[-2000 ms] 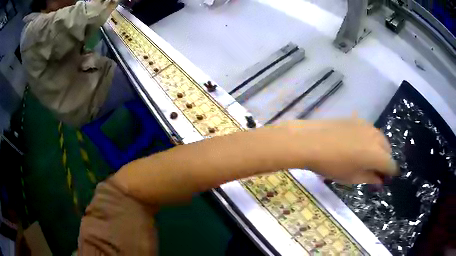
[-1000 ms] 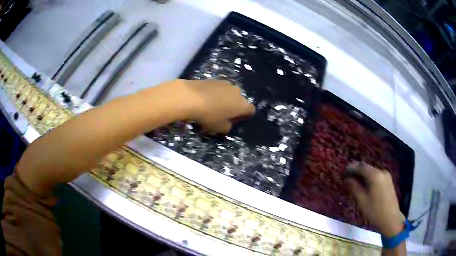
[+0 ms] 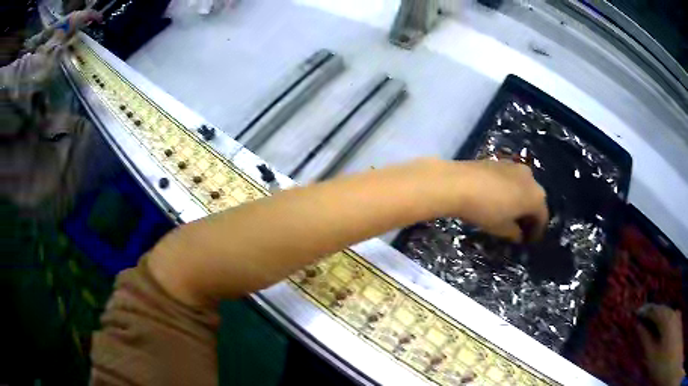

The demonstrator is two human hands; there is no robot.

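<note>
My left hand (image 3: 505, 200) is over the black tray of silver components (image 3: 513, 290), fingers bent down; whether it holds a part cannot be told. My right hand (image 3: 664, 339) is at the right edge, partly cut off and blurred, over the tray of red components (image 3: 630, 301); what its fingers hold cannot be seen. The pale-yellow circuit board panel (image 3: 377, 309) runs diagonally in the rail, with small dark-red parts standing on it. My left forearm crosses above the panel and hides part of it.
Two pairs of grey metal bars (image 3: 351, 128) lie on the white bench. Black knobs (image 3: 265, 173) sit along the conveyor rail (image 3: 422, 279). A metal post (image 3: 411, 22) stands at the back. Another person's sleeve (image 3: 30, 71) is at the far left, near a blue stool (image 3: 117, 222).
Since one second ago the view has swung back left, so the trays appear farther right. My left hand stays over the silver tray; my right hand stays over the red tray.
</note>
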